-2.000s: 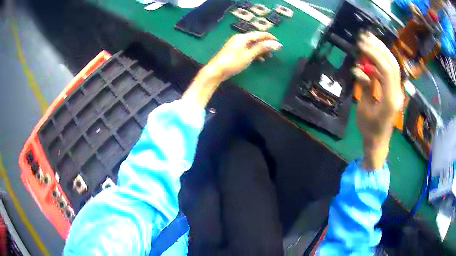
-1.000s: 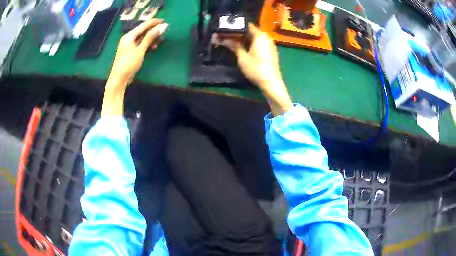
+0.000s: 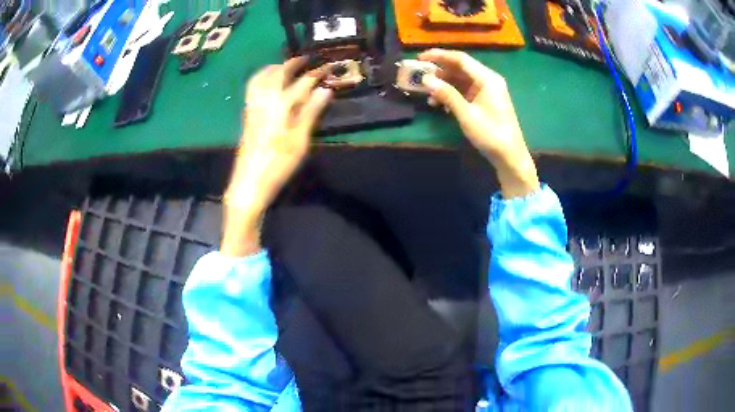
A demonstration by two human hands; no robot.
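My right hand (image 3: 475,100) holds a small square camera module (image 3: 416,76) with a dark round centre between thumb and fingertips, just right of the black press fixture's base. My left hand (image 3: 278,121) has its fingertips at a second square module (image 3: 343,73), which is over the front of the black press fixture (image 3: 367,111). Whether this module rests in the nest or is lifted slightly cannot be told. The fixture's white block (image 3: 334,28) shows just above it.
Several modules (image 3: 216,38) lie at upper left beside a dark slab (image 3: 145,84). An orange fixture (image 3: 504,32), a small black fixture (image 3: 556,32) and a blue-and-white box (image 3: 685,88) stand right. Gridded trays sit below, left (image 3: 121,282) and right (image 3: 616,322).
My left hand has moved right from beside the loose modules to the press fixture with a module at its fingertips. My right hand has moved right, away from the nest, holding a module.
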